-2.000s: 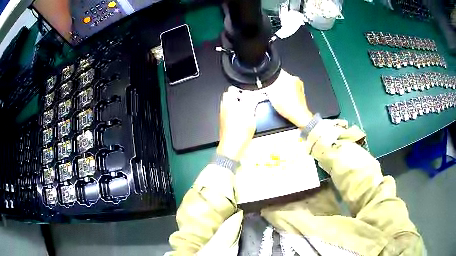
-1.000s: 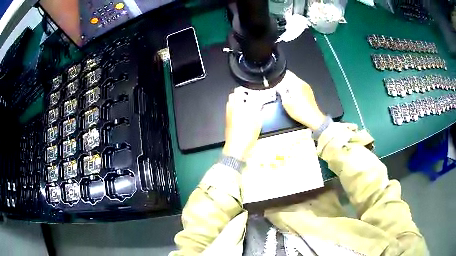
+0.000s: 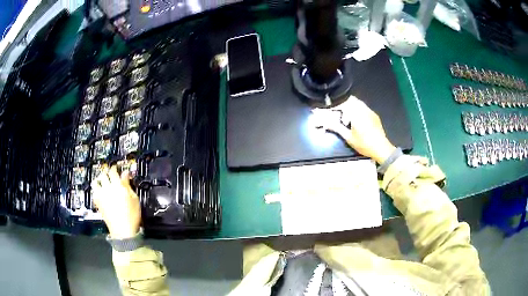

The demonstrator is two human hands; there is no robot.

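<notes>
My left hand (image 3: 117, 199) is over the lower rows of the black blister tray (image 3: 194, 130), fingertips on or just above the modules (image 3: 128, 142) there; whether they grip one is hidden. My right hand (image 3: 365, 130) is under the lower end of the video microscope (image 3: 322, 81), its fingers bent around a small spot washed out by bright light. Whether it holds a part or tool cannot be told. The light falls on the black base plate (image 3: 272, 139). Several modules sit in the tray's left columns; pockets to their right are bare.
A white paper sheet (image 3: 330, 199) lies in front of the base plate. A smartphone (image 3: 245, 65) lies at the plate's upper left. Four rows of modules (image 3: 495, 122) lie on the green mat at right. A plastic tub (image 3: 403, 36) and crumpled wipe (image 3: 368, 45) are behind the scope.
My left hand has left the microscope and moved left and down to the tray. My right hand stays under the scope. The view has shifted left.
</notes>
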